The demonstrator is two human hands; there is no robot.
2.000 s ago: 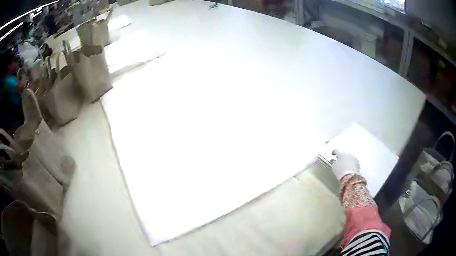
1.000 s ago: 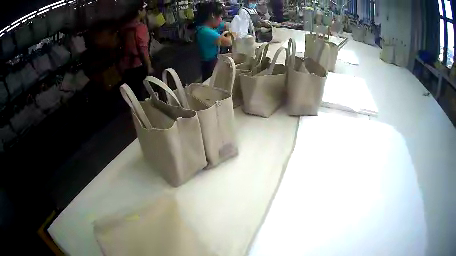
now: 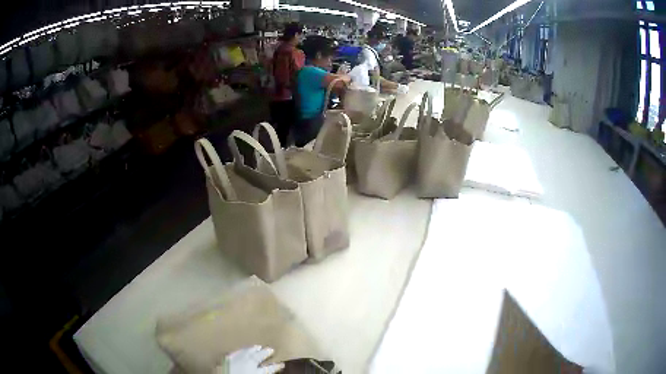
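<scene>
A beige handbag (image 3: 234, 321) lies flat on the table at the bottom left, its darker opening partly showing at the bottom edge. My left hand (image 3: 250, 361), in a white glove, rests on this bag beside the opening with its fingers apart. A brown cardboard insert (image 3: 522, 340) is raised at a tilt above the white tissue stack (image 3: 482, 270). Only a small blurred sliver of my right hand (image 3: 590, 369) shows at the bottom edge, at the insert's lower right corner; the rest is cut off.
Several beige tote bags (image 3: 266, 234) stand along the left half of the pale table (image 3: 146, 310). A second tissue stack (image 3: 504, 168) lies farther back. People (image 3: 312, 91) stand beyond the bags. Racks of hanging bags (image 3: 73, 157) line the left. A shelf (image 3: 628, 150) runs along the right.
The view has swung left to the standing bags and tilted up slightly. My left hand has come in on the lying bag. The cardboard insert has come in at the lower right.
</scene>
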